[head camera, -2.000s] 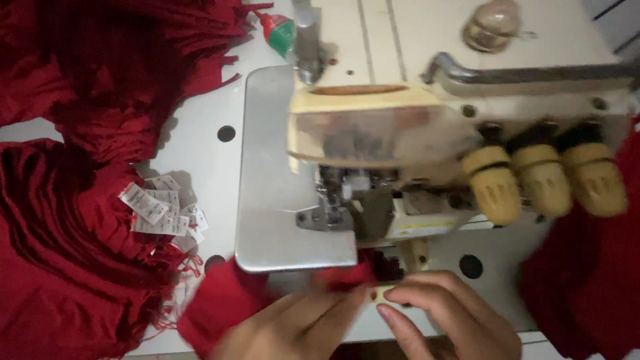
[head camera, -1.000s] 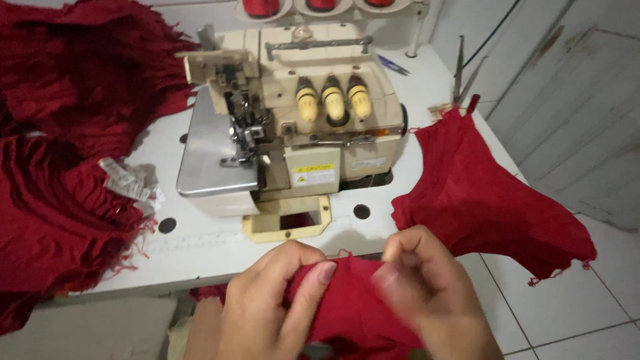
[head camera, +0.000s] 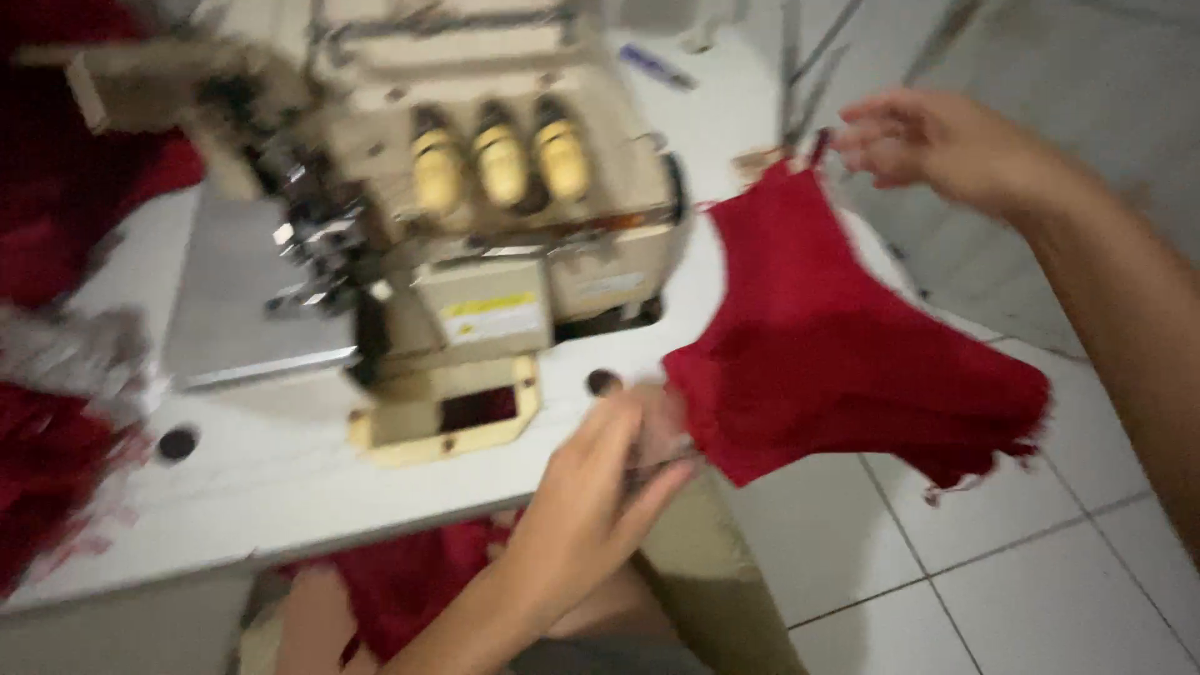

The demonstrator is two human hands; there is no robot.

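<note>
A red fabric piece (head camera: 797,328) lies over the table's right end, its lower right part hanging past the edge above the floor. My left hand (head camera: 614,455), blurred, has curled fingers at its lower left corner; whether they grip it cannot be told. My right hand (head camera: 891,141) is beside the narrow top end of that piece, fingers apart and nothing seen in them. Another red cloth (head camera: 422,581) rests on the lap, partly under the table edge and behind my left forearm. An overlock sewing machine (head camera: 609,253) with yellow tension knobs (head camera: 502,167) stands left of the hanging piece.
Red fabric heaps (head camera: 47,478) with pale tags (head camera: 75,352) are at the far left, beside the machine's metal plate (head camera: 253,291). A blue tool (head camera: 656,66), too blurred to name, lies behind the machine. The white table edge (head camera: 375,539) runs above the lap; floor tiles (head camera: 984,544) show at the right.
My hands, together on a red cloth one second ago, are now apart. My right hand has let go and moved up and right to the hanging piece; my left hand is at its lower corner.
</note>
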